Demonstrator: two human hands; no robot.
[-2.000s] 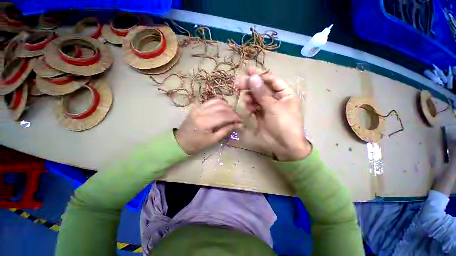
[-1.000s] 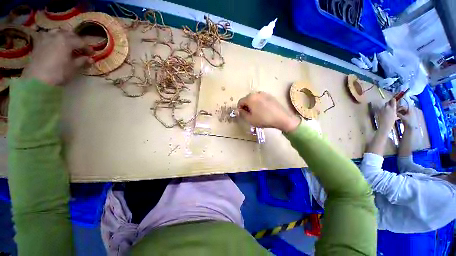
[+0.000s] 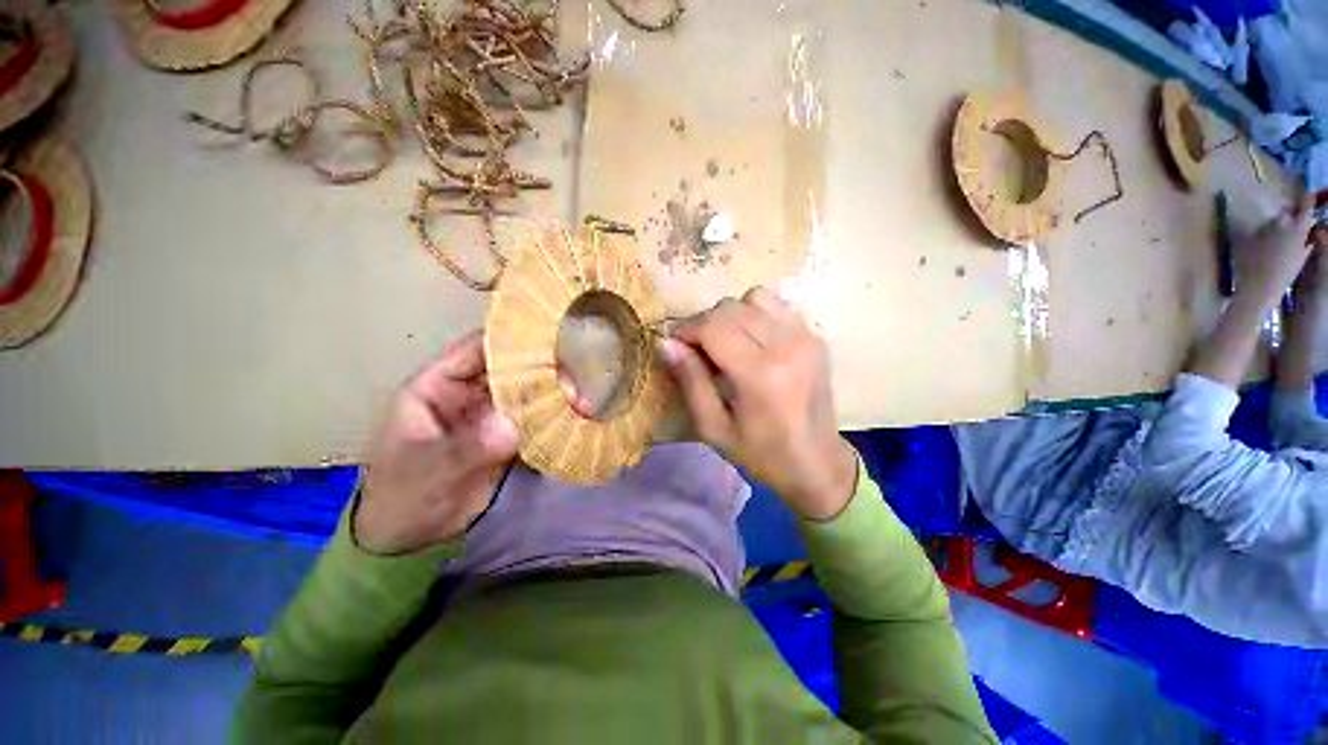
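My left hand (image 3: 444,437) holds a straw ring (image 3: 527,357) by its left edge, raised near the table's front edge and tilted, with its centre hole showing. My right hand (image 3: 760,381) is at the ring's right side, thumb and forefinger pinched on a thin cord (image 3: 655,332) at the collar. A short cord end (image 3: 609,226) shows above the ring. Most of the cord is hidden by the fingers. A white glue dab (image 3: 715,229) lies on the cardboard (image 3: 874,342) among dark specks.
Tangled twisted cords (image 3: 473,88) lie beyond the ring. Rings with red bands (image 3: 58,240) lie at the left. A ring with a cord loop (image 3: 983,168) lies at the right, another (image 3: 1177,131) farther right. A neighbouring person's hand (image 3: 1264,259) is at the right edge.
My left hand has come from the red-banded rings at the left and now holds a ring in front of me. My right hand has left the glue dab and meets the ring. The view has shifted.
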